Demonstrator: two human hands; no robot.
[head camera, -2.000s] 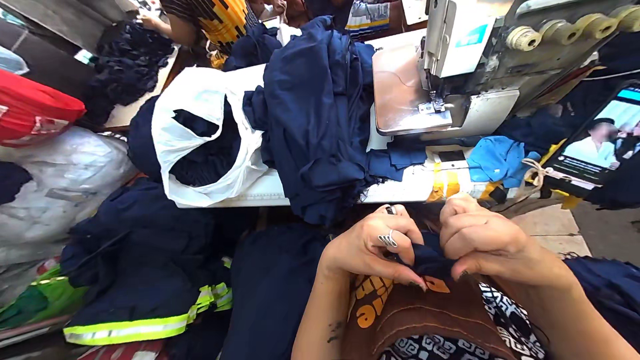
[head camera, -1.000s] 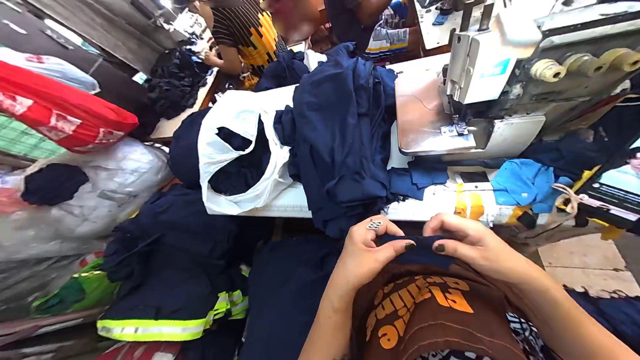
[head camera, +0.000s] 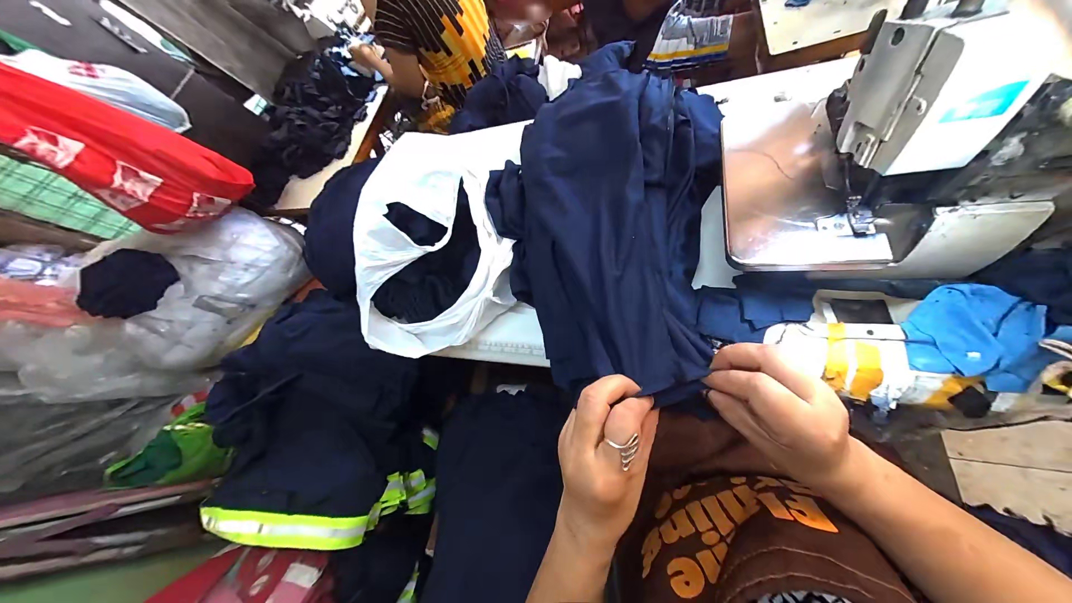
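A heap of navy blue fabric lies over the white table and hangs past its front edge. My left hand, with a ring on one finger, pinches the lower edge of navy cloth. Farther right, my right hand grips the same edge between thumb and fingers. Whether the pinched cloth is part of the heap or a separate piece, I cannot tell. To the heap's left stands a white plastic bag with dark fabric inside. An industrial sewing machine with a shiny metal bed is at the right.
Blue cloth lies by taped white wrapping along the table's front. Navy garments with a reflective yellow band hang at lower left. Plastic-wrapped bundles and a red bag are farther left. A person works behind the table.
Both hands have moved up from over the brown apron or garment on my lap to the table's front edge, farther apart, with navy cloth held between them.
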